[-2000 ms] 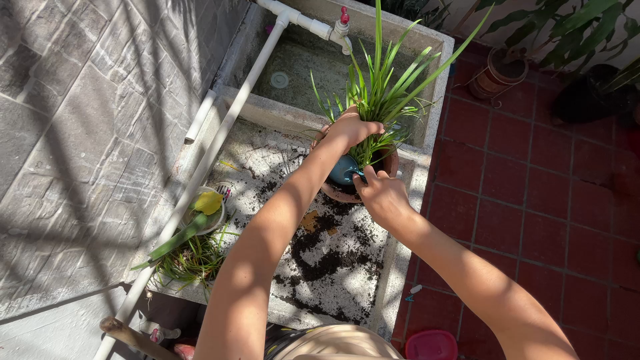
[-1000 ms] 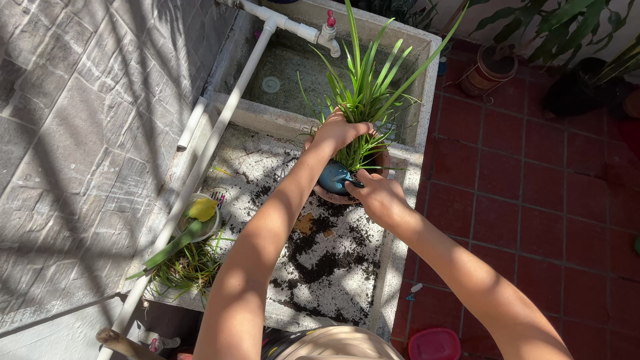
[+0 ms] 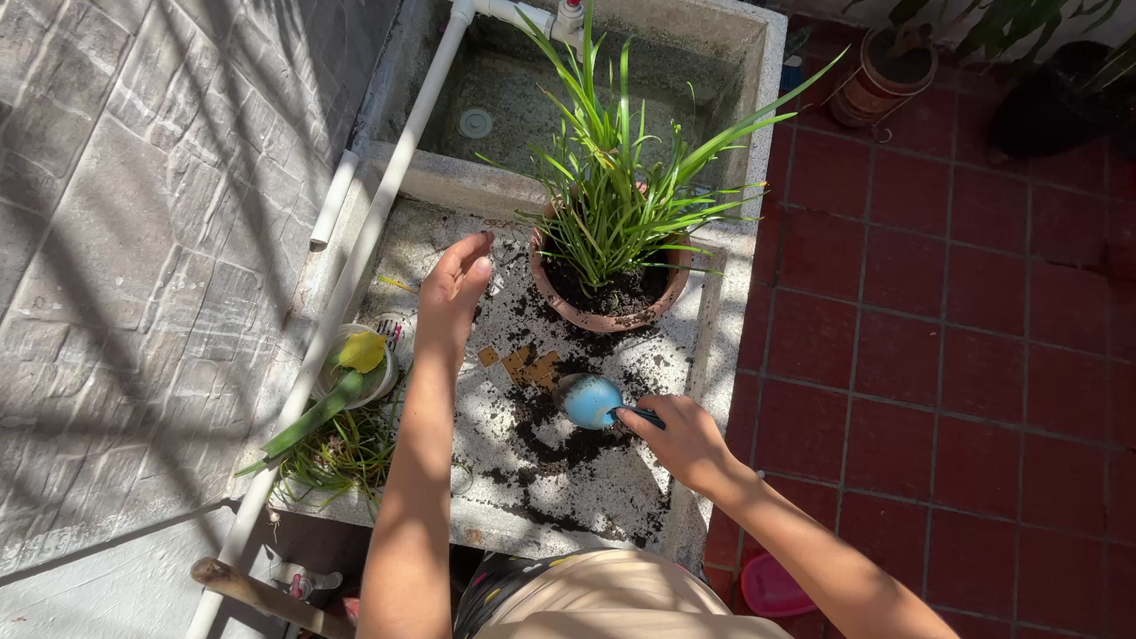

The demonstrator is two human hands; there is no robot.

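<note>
My right hand (image 3: pixel 682 441) grips the dark handle of a blue scoop (image 3: pixel 593 402), whose rounded bowl rests low over soil scattered on the concrete washboard slab (image 3: pixel 661 368). To the left of the pot, my left hand (image 3: pixel 455 288) is raised with its fingers apart and nothing in it. A terracotta pot (image 3: pixel 612 321) stands at the back of the slab and holds a leafy green plant (image 3: pixel 612 195) with long narrow leaves. Dark soil (image 3: pixel 652 288) shows at the pot's near side. Spilled soil (image 3: pixel 568 444) lies around the scoop.
A white tub (image 3: pixel 383 377) with a yellow leaf and a thick green leaf stands left, beside uprooted grassy plants (image 3: pixel 342 453). A white pipe (image 3: pixel 359 257) runs along the left edge. Behind is a concrete basin (image 3: pixel 479 182). A pink container (image 3: pixel 774 586) sits on the red tiles.
My left hand has let go of the plant and moved left of the pot. My right hand has brought the scoop from the pot down toward the soil on the slab.
</note>
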